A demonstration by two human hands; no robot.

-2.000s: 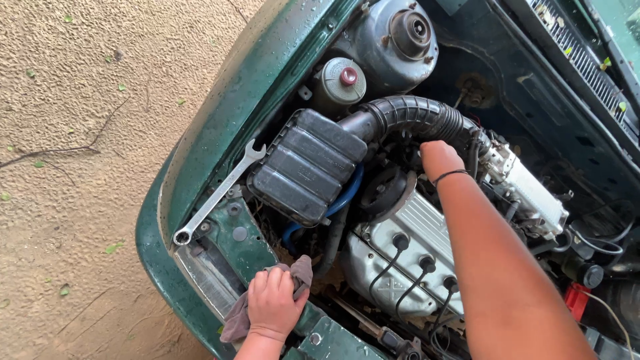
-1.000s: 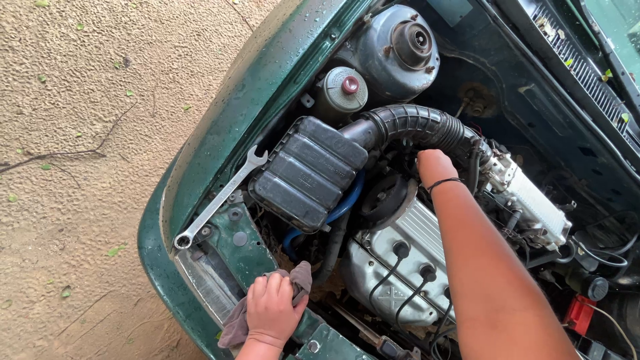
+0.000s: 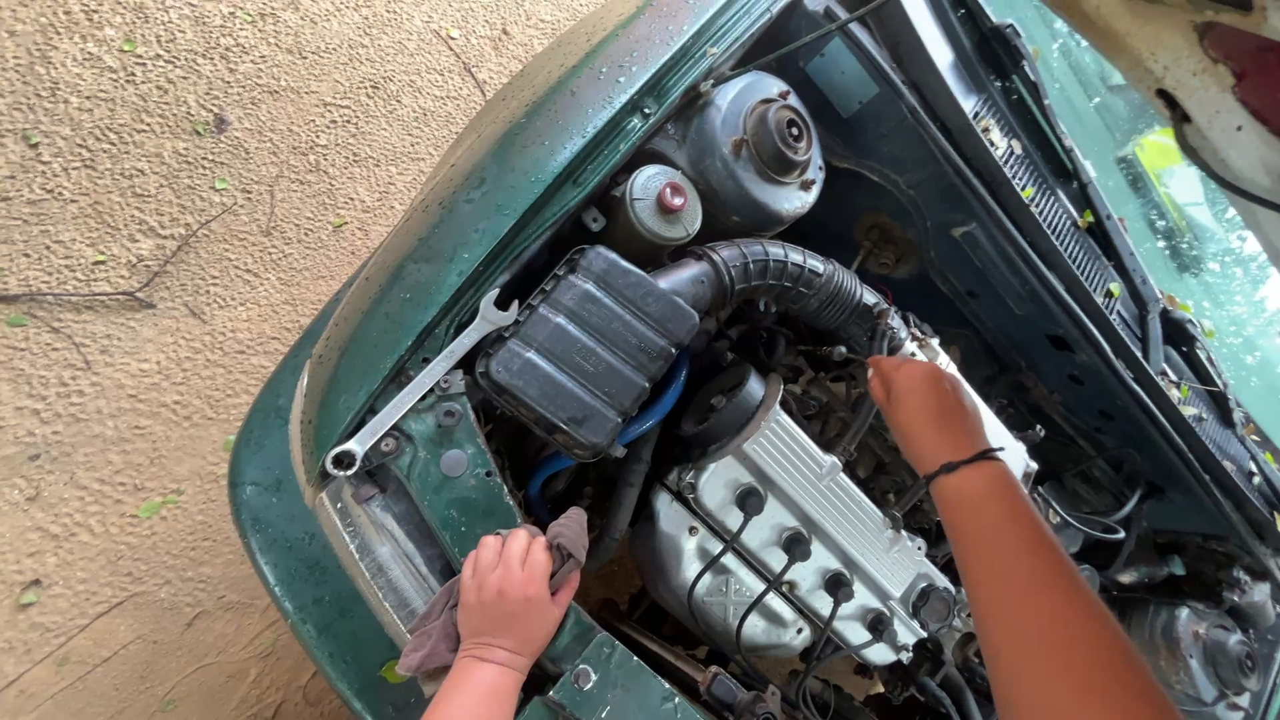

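Note:
In the head view my left hand is closed on a crumpled grey-brown cloth and rests on the green front panel of the engine bay. My right hand reaches over the engine, its fingertips beside hoses at the end of the ribbed black intake duct; whether the fingers grip anything is hidden. The ribbed silver engine cover with black spark plug leads lies below that hand. A combination wrench lies along the inner edge of the fender, its open end near the black air filter housing.
A reservoir with a red-centred cap stands near the strut tower. A blue hose runs below the filter housing. The raised hood's underside shows top right, over the windshield. Sandy ground lies left of the car.
My right hand has moved from near the middle of the intake duct towards its engine end. My left hand still holds the cloth on the front panel.

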